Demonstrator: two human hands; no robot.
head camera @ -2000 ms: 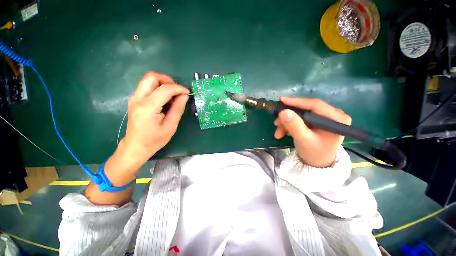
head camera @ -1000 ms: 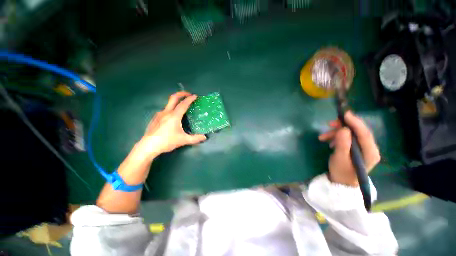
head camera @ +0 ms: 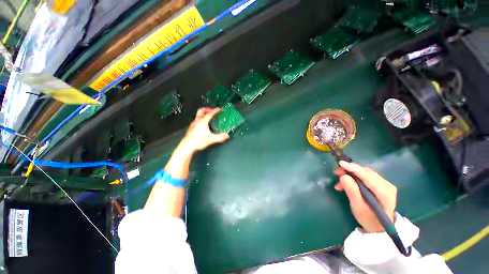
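Observation:
My left hand (head camera: pixel 201 132) holds a bright green circuit board (head camera: pixel 228 119) between thumb and fingers, at the far edge of the mat beside the row of boards. Whether the board touches the mat I cannot tell. A blue wrist strap (head camera: pixel 170 179) is on my left wrist. My right hand (head camera: pixel 371 197) holds the black soldering iron (head camera: pixel 370 199). Its tip is in the wire wool (head camera: pixel 328 130) of the round yellow-orange tub (head camera: pixel 347 140).
Several green boards (head camera: pixel 251 85) stand in a row along the dark far strip. A black fan box with a round pale label (head camera: pixel 397 113) is at the right. A yellow sign (head camera: pixel 147 48) lies beyond. A blue cord (head camera: pixel 80 164) and thin wire (head camera: pixel 75 205) run left.
The view has turned towards the far edge. My left hand has let go of the solder wire, taken the board and moved it away to the row. The iron has gone from the board into the tub.

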